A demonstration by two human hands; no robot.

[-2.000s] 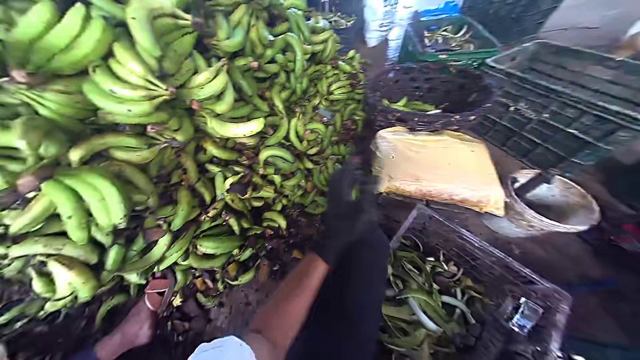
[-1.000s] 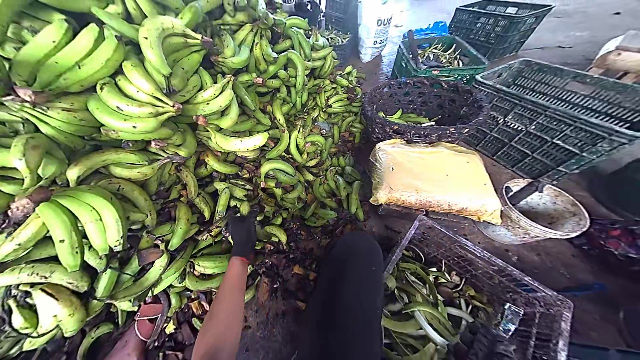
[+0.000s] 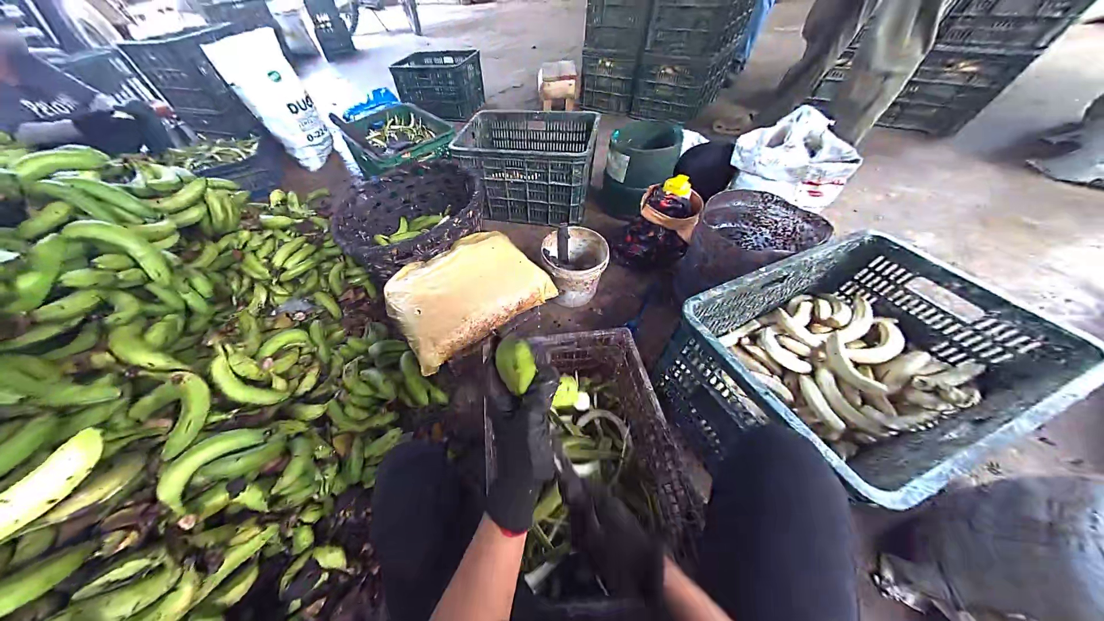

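My left hand [image 3: 522, 457], in a dark glove, is closed around a green plantain [image 3: 516, 366] above the left side of a dark plastic crate of peels [image 3: 634, 345]. Lower and to the right, my right hand [image 3: 617, 539], also gloved, is blurred; a dark narrow tool, perhaps a knife, seems to extend from it toward the left hand. Long green peels [image 3: 595, 444] lie in the crate between my knees. A large heap of green plantains [image 3: 246, 379] fills the left side. Peeled plantains [image 3: 849, 358] lie in a green crate [image 3: 888, 500] at the right.
Ahead are a yellowish wrapped block [image 3: 470, 293], a dirty white bucket [image 3: 576, 276], a dark basket [image 3: 345, 216] and an upright green crate [image 3: 526, 168]. Dark tubs stand farther right beside a white sack [image 3: 798, 164]. A person sits at the far left; another person's legs show at the back right.
A gloved hand that reached into the plantain heap one second ago is no longer there. Both hands are now over the peel crate, the left holding a green plantain. The view has swung right.
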